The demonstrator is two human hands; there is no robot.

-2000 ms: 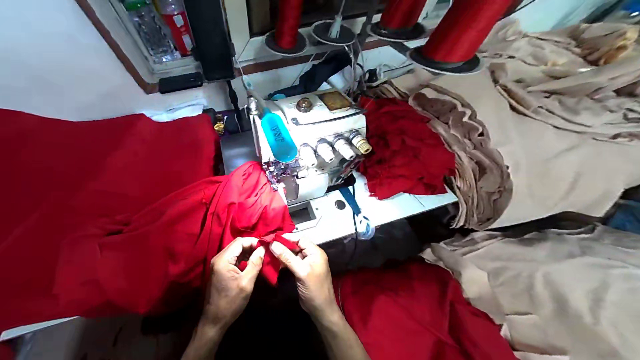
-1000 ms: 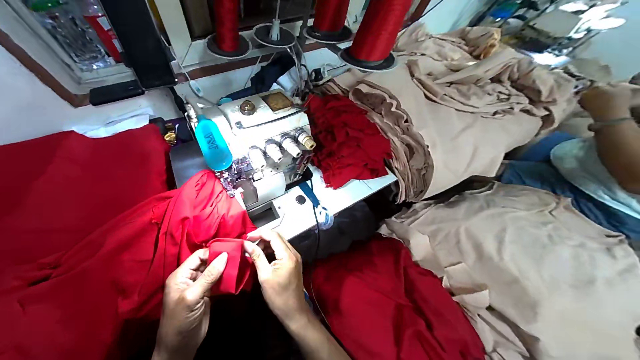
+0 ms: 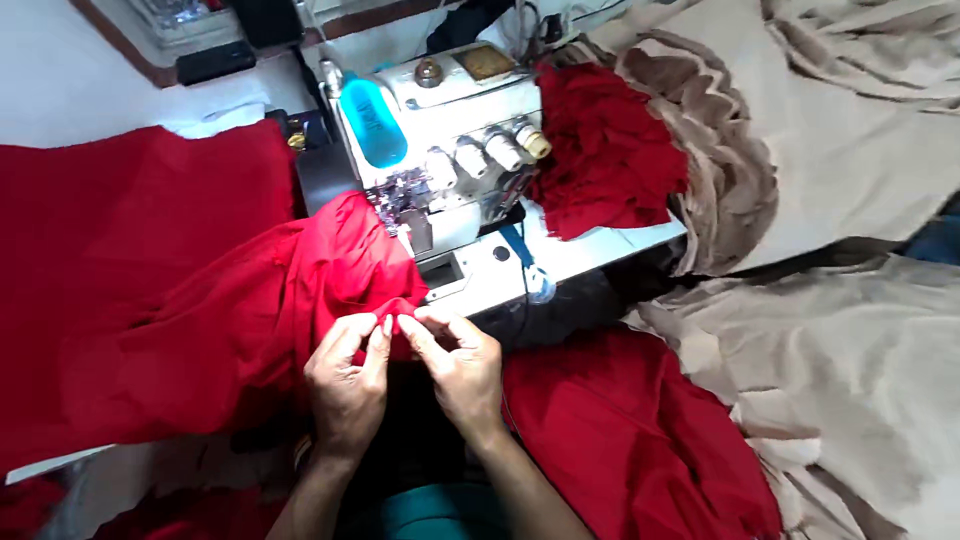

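Both my left hand (image 3: 349, 375) and my right hand (image 3: 457, 367) pinch the edge of a red fabric piece (image 3: 330, 262) between thumbs and fingers, close together just in front of the machine. The fabric runs from my fingers up to the needle area of a white overlock sewing machine (image 3: 457, 90) and spreads left over the table. A blue plastic cover (image 3: 373, 124) and several tension dials (image 3: 487, 154) are on the machine's front. The edge between my fingertips is partly hidden.
Bunched red pieces (image 3: 607, 150) lie right of the machine on the white table (image 3: 585, 247). Ruffled brown fabric (image 3: 720, 150) and beige cloth (image 3: 847, 375) fill the right side. More red cloth (image 3: 630, 435) hangs right of my right hand. A black phone-like object (image 3: 216, 63) sits on the sill.
The small red flap that stood up between my hands a second ago is now bunched between my fingertips, and my hands are closer together. The view has swung back left.
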